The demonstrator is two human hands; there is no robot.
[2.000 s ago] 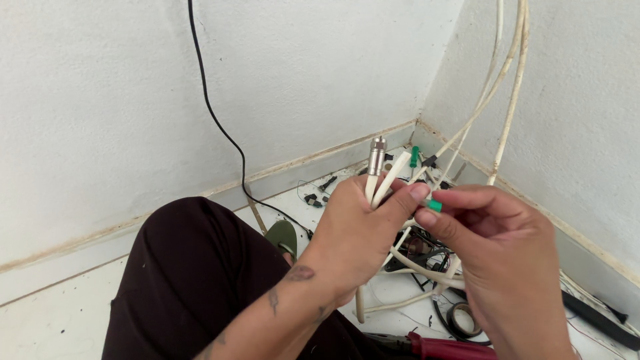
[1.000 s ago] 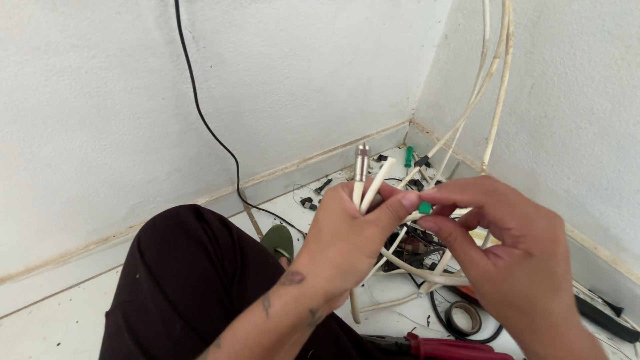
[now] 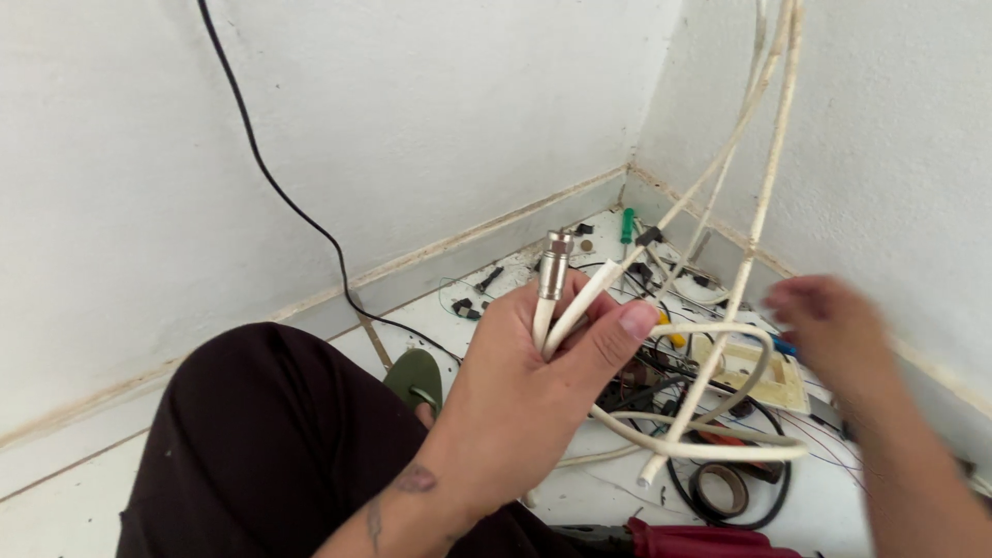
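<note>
My left hand [image 3: 535, 364] is closed around white coaxial cables near the middle of the view. One cable ends in a metal coaxial connector [image 3: 555, 265] that points up above the fingers. Beside it a white cable end [image 3: 587, 298] slants up to the right, with no connector on it. A looped off-white cable [image 3: 763, 449] runs from the same hand to the right. My right hand [image 3: 833, 333], blurred, is apart from the left, over the right side of the floor; its fingers are bent, and whether it holds anything cannot be told.
On the floor lie a green-handled screwdriver [image 3: 627, 225], a cream plastic frame [image 3: 756, 372], a roll of tape [image 3: 719, 490], red tool handles [image 3: 697, 540] and scattered black bits. Cables [image 3: 775, 147] hang along the corner. My knee [image 3: 271, 434] is at the left.
My right hand has moved away from the left, to the right. The small green piece seen between its fingers earlier is no longer visible. The left hand still holds the cables.
</note>
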